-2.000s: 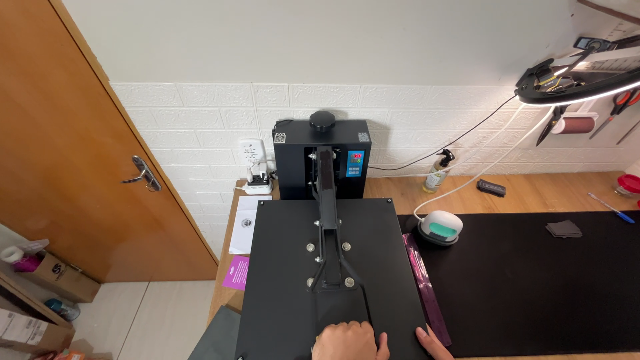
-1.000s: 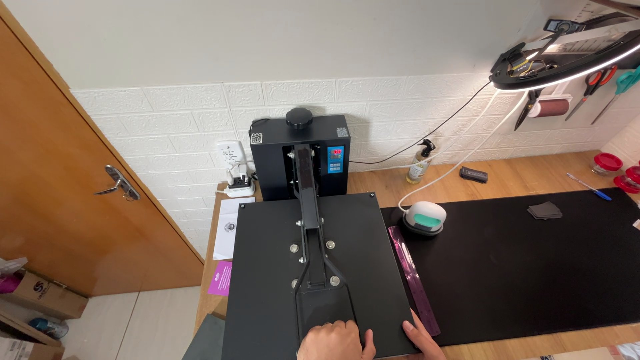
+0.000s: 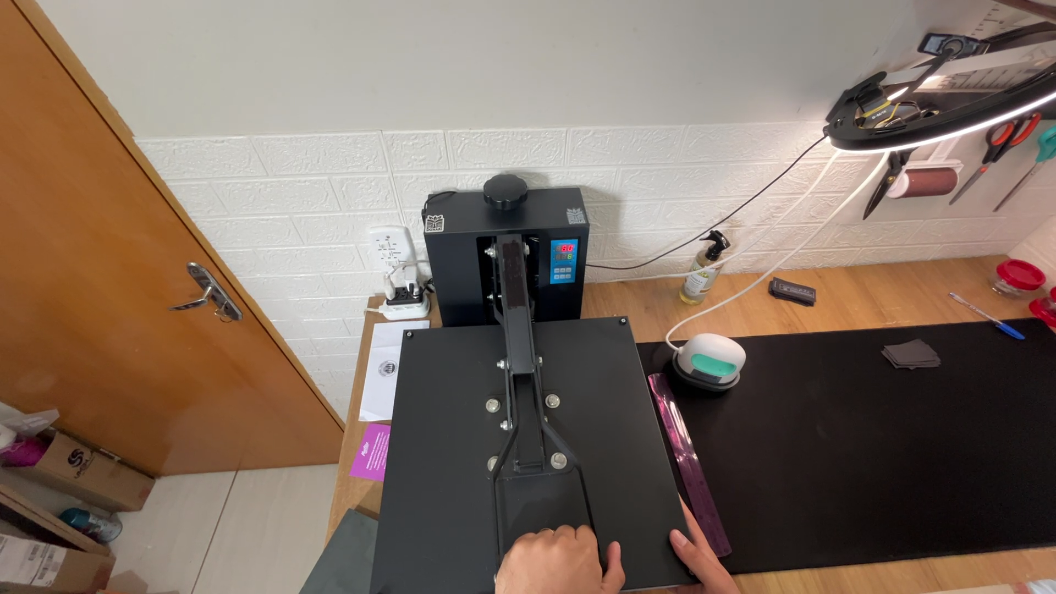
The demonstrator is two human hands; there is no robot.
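Observation:
A black flat heat press (image 3: 445, 396) stands in front of me, its wide upper plate low and level, with a round knob (image 3: 505, 191) on top of its rear housing. My left hand (image 3: 559, 563) is closed over the front end of the press's lever handle (image 3: 587, 495), thumb to the right. At the plate's right front edge is my right hand (image 3: 700, 551), thumb on the edge and fingers along its side, partly hidden by the plate. The lit control display (image 3: 563, 261) is on the housing's right. What lies under the plate is hidden.
A purple metallic strip (image 3: 691, 466) lies along the press's right side. Beyond it are a black mat (image 3: 858, 462), a small white heat press (image 3: 711, 361), dark swatches (image 3: 911, 354), a spray bottle (image 3: 701, 271) and a pen (image 3: 990, 318). A ring lamp (image 3: 949, 132) overhangs the right. Papers (image 3: 393, 371) lie left.

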